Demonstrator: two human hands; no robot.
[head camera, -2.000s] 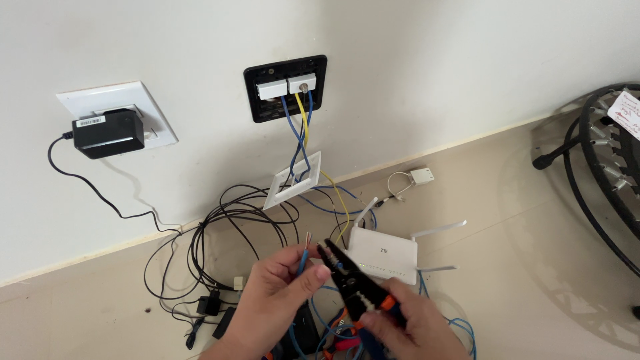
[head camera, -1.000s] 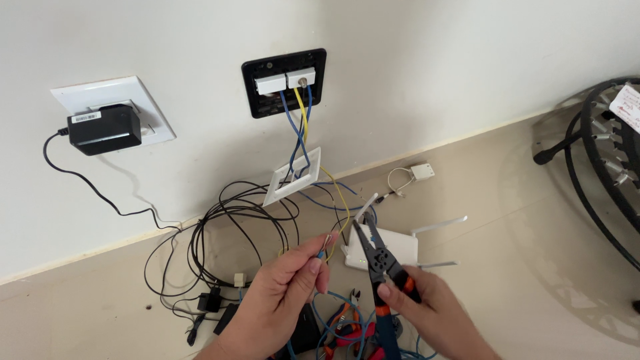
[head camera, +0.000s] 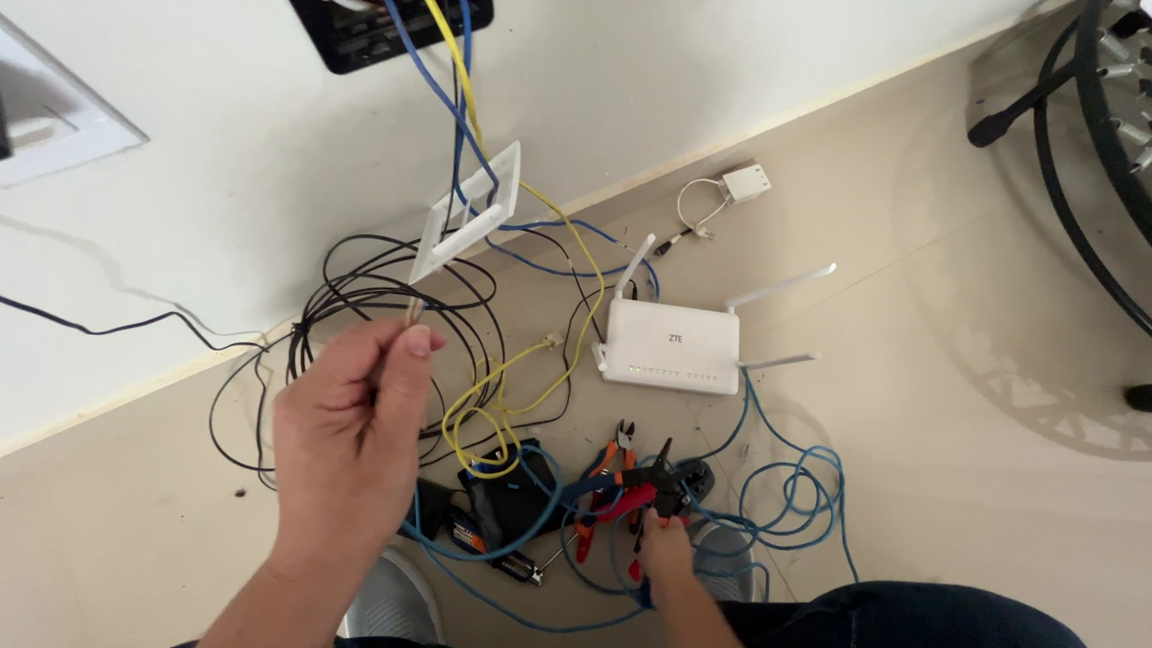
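My left hand is raised below the white wall-plate frame, its thumb and fingers closed on the end of a blue network cable with thin wires sticking up. Down at the tool pile, my right hand has its fingers on a tool, seemingly the black pliers; whether it grips them firmly is unclear. Beside it lie orange-handled cutting pliers and a red-handled crimping tool. A loop of blue cable runs from below my left hand across the tools.
A white router with antennas lies on the floor. Coiled black cable, yellow cable and a small white adapter are around it. Cables hang from the open black wall box. A round black frame with springs stands at right.
My right hand has moved away from my left, down to the tools on the floor, with the black pliers. My left hand still holds the cable end. The view has tilted downward.
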